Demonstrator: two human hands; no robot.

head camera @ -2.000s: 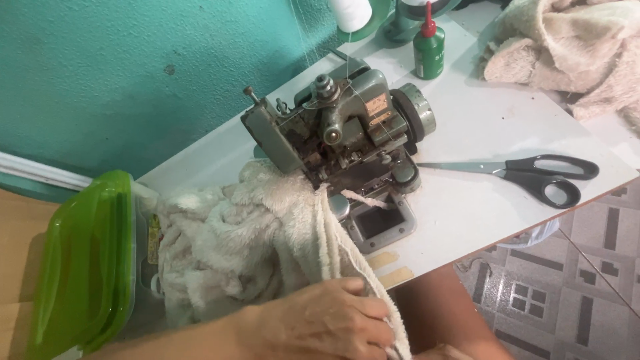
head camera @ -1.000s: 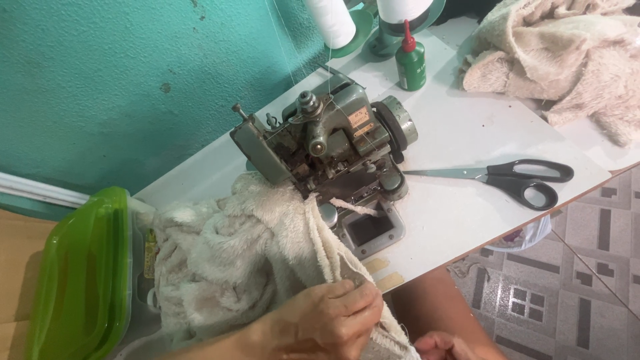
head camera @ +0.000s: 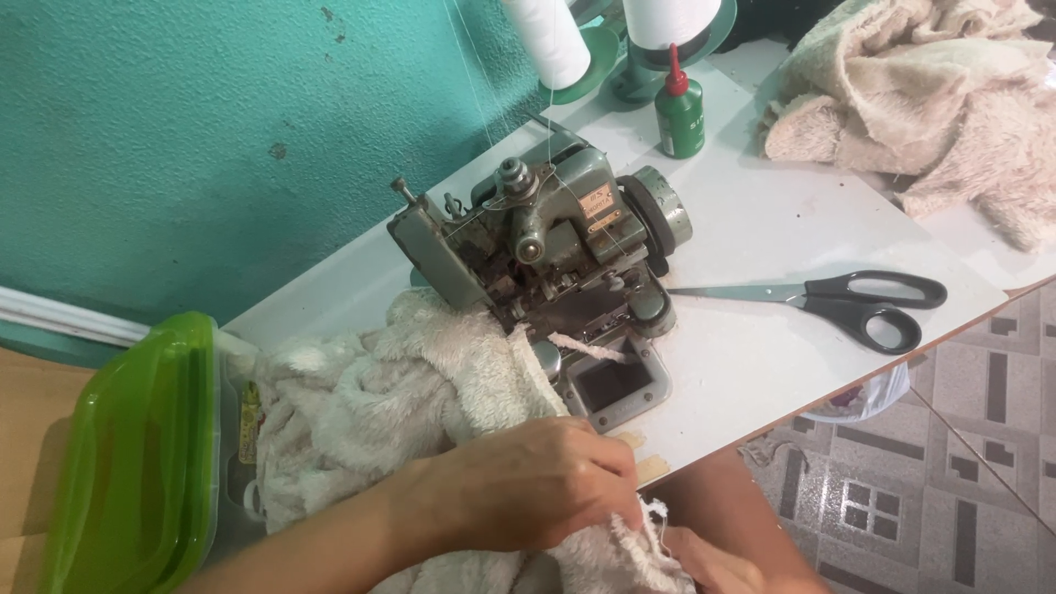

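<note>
A cream fleece fabric (head camera: 355, 396) lies bunched on the table, one edge running in under the needle area of a grey-green overlock sewing machine (head camera: 536, 223). My left hand (head camera: 544, 483) is closed on the fabric edge in front of the machine. Lower down and to the right, my right hand (head camera: 714, 565) pinches the same edge, partly cut off by the bottom of the view. A narrow trimmed strip of fabric (head camera: 590, 348) hangs over the machine's front plate. Black-handled scissors (head camera: 858, 301) rest right of the machine, blades pointing at it.
A green-lidded plastic box (head camera: 132, 462) stands at the left. Behind the machine are white thread cones (head camera: 549, 41) and a green oil bottle with a red nozzle (head camera: 681, 115). More cream fleece (head camera: 916, 107) is heaped at the back right. A plastic bag (head camera: 866, 396) hangs below the table edge (head camera: 949, 342).
My left hand has moved along the fabric edge, closer to the machine's front plate. My right hand, apart from the edge a second ago, now grips it.
</note>
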